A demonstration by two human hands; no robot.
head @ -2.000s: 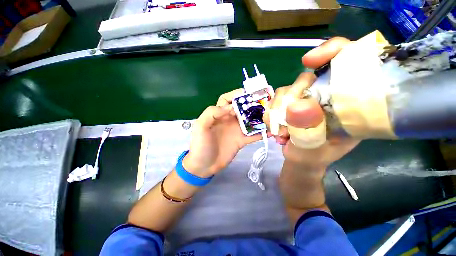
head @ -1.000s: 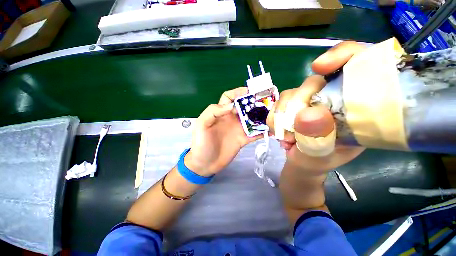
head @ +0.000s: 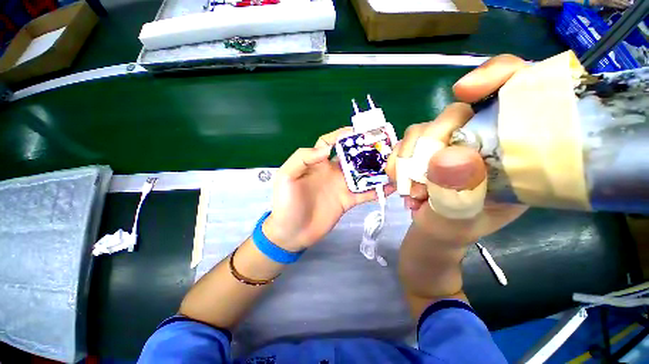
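My left hand [head: 311, 192] holds an open white power adapter housing [head: 344, 160] above the mat, its two-pin plug [head: 368, 118] pointing away from me. A dark circuit board [head: 368, 161] with white and yellow parts shows inside. A white output cable [head: 371, 231] hangs bundled from the near end. My right hand [head: 445, 167], with tape on thumb and fingers, grips a big grey glue gun [head: 619, 142] wrapped in cream tape. Its nozzle is hidden behind my fingers, which are at the housing's right side.
A pale grey mat [head: 285, 306] lies beneath. A white short cable [head: 117, 242] and pale tray [head: 46, 263] are at left, a slim white stick [head: 492, 264] at right. Beyond the green belt [head: 213, 121] are a foam-topped tray [head: 235, 55] and cardboard boxes [head: 420, 25].
My right hand and the glue gun have moved slightly right. The adapter has shifted and turned a little in my left hand, and the cable bundle has swung slightly.
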